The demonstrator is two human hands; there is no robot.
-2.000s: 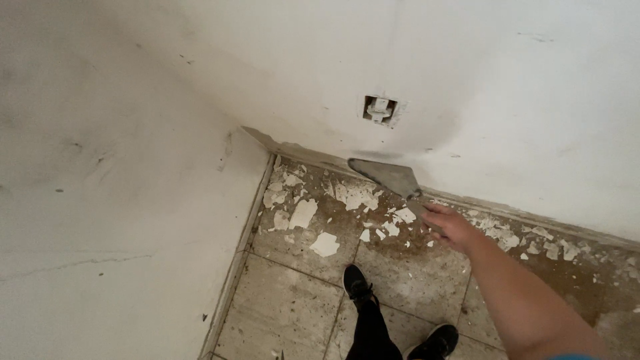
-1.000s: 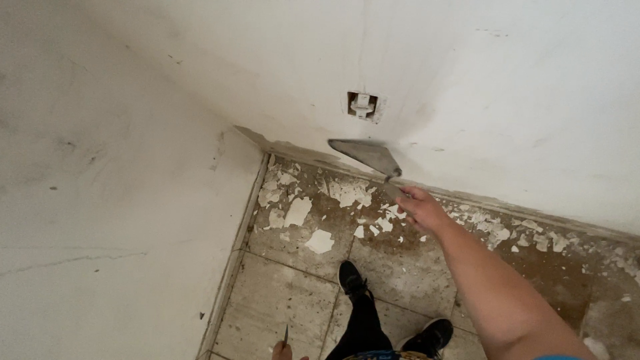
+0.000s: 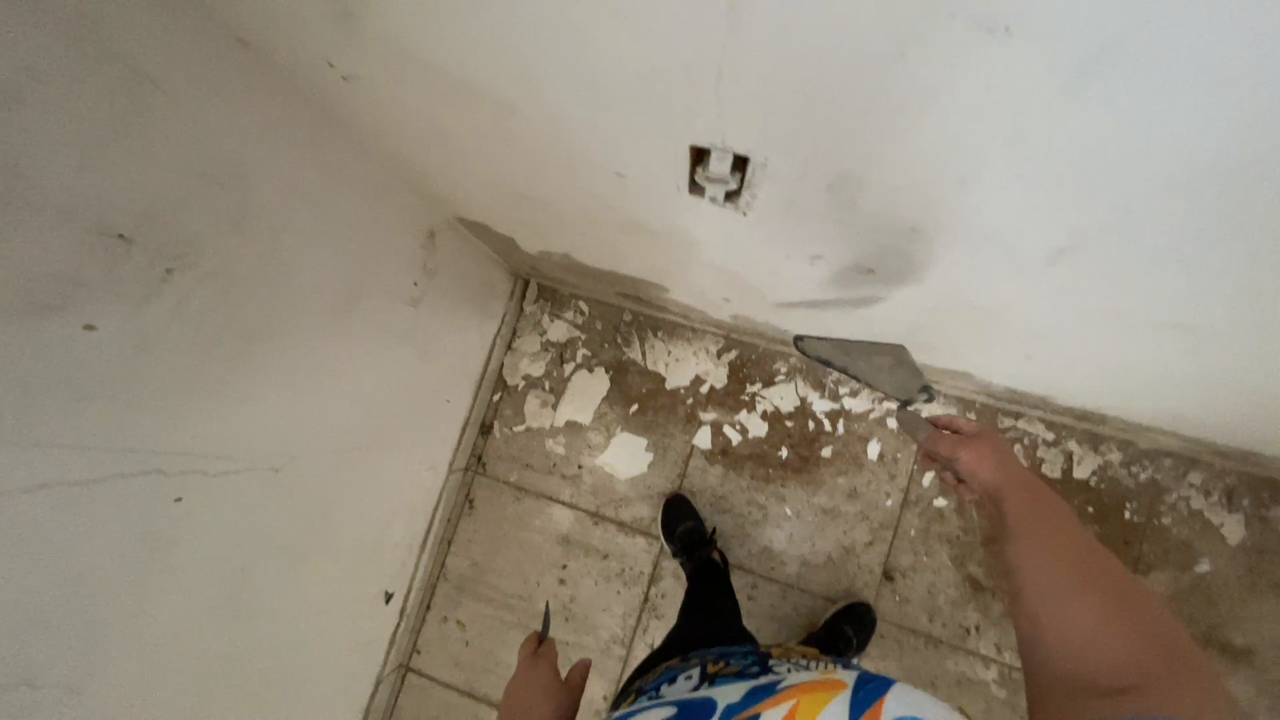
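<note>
My right hand (image 3: pixel 968 455) grips the handle of a pointed masonry trowel (image 3: pixel 868 366), whose grey blade lies close to the foot of the white wall (image 3: pixel 1050 250); whether it touches the wall I cannot tell. At the bottom of the view is my left hand (image 3: pixel 543 680), low over the floor tiles, with a small dark pointed blade (image 3: pixel 545 622) sticking out from its fingers. The rest of that tool is hidden in the hand. Flakes of white paint or plaster (image 3: pixel 624 455) are scattered on the floor below the trowel.
An open electrical box (image 3: pixel 718 178) is recessed in the wall above the trowel. A second wall (image 3: pixel 250 380) meets it at a corner on the left, with a narrow skirting (image 3: pixel 450 500) along its foot. My black shoes (image 3: pixel 686 528) stand on dirty tiles (image 3: pixel 545 550).
My left hand with the small blade, out of view two seconds ago, has come further in at the bottom. Against the wall box, the trowel has shifted right and down since one second ago.
</note>
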